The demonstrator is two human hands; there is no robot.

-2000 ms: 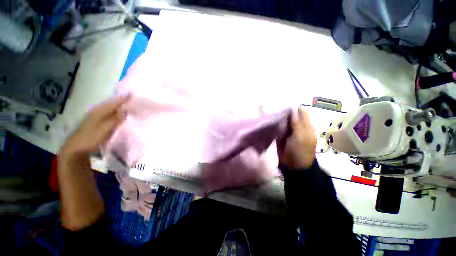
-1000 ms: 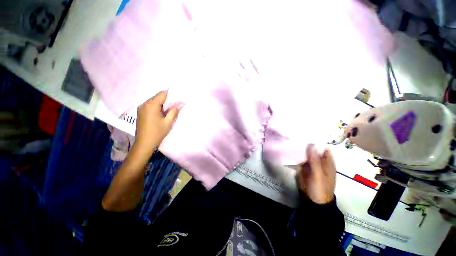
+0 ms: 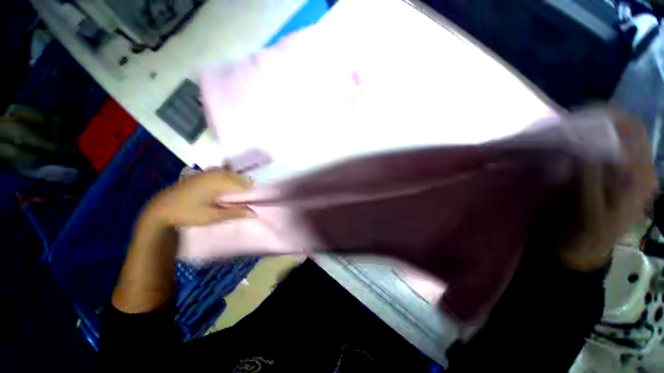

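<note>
A pink fabric panel point(image 3: 422, 204) is stretched between my two hands above the table's front edge. Its middle and right part look dark mauve and blurred, and a lower corner hangs down. My left hand point(image 3: 200, 200) pinches its left end between thumb and fingers. My right hand point(image 3: 608, 189) is raised at the right and holds the other end; it is blurred and its fingertips are partly hidden. More pale pink fabric point(image 3: 240, 87) lies on the white table behind, washed out by bright light.
The sewing machine point(image 3: 633, 291) is partly visible at the lower right, behind my right arm. A grey rectangular piece point(image 3: 183, 111) lies on the table at left. A red object point(image 3: 106, 135) and blue crates point(image 3: 109, 211) are below at left. Another machine stands at top left.
The fabric has been lifted and pulled out to the right. My right hand has moved up and right with it, in front of the machine. The view has turned, and the phone is out of sight.
</note>
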